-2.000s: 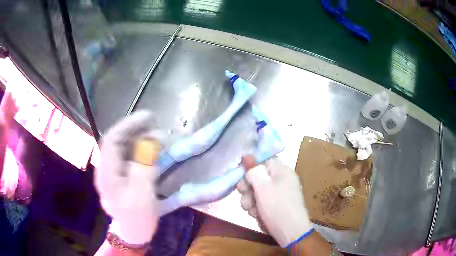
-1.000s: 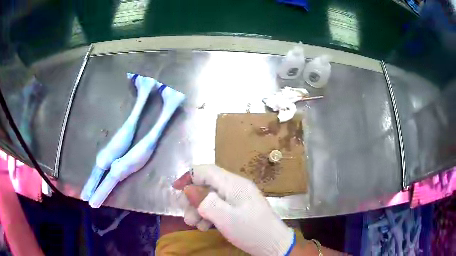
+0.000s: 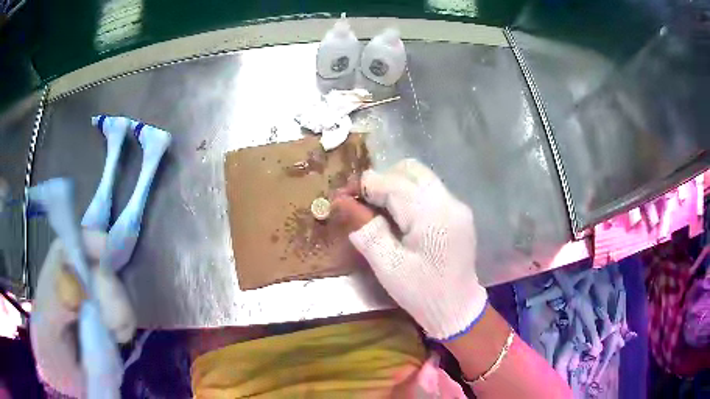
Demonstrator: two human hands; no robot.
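My left hand [image 3: 76,312], in a white glove with a tan patch on the thumb, is closed around a light-blue doll leg [image 3: 95,343] at the lower left; it is blurred. Two more light-blue legs [image 3: 109,167] with dark-blue marks at their ends lie side by side on the metal bench beyond it. My right hand [image 3: 416,241], in a white glove with bare fingertips, is pinched just right of a small round whitish cup [image 3: 320,208] on the brown cardboard [image 3: 261,203]. Whether a thin brush is between those fingertips cannot be made out.
A crumpled white rag [image 3: 331,117] with a thin pale stick [image 3: 380,101] lies behind the cardboard. Two white squeeze bottles [image 3: 338,54] stand beyond. A crate heaped with light-blue parts [image 3: 572,319] is at the lower right. A green surface [image 3: 233,12] runs along the back.
The view has swung right. The two legs held earlier lie on the bench. My left hand is back in view with another leg. My right hand has moved over the cardboard beside the cup.
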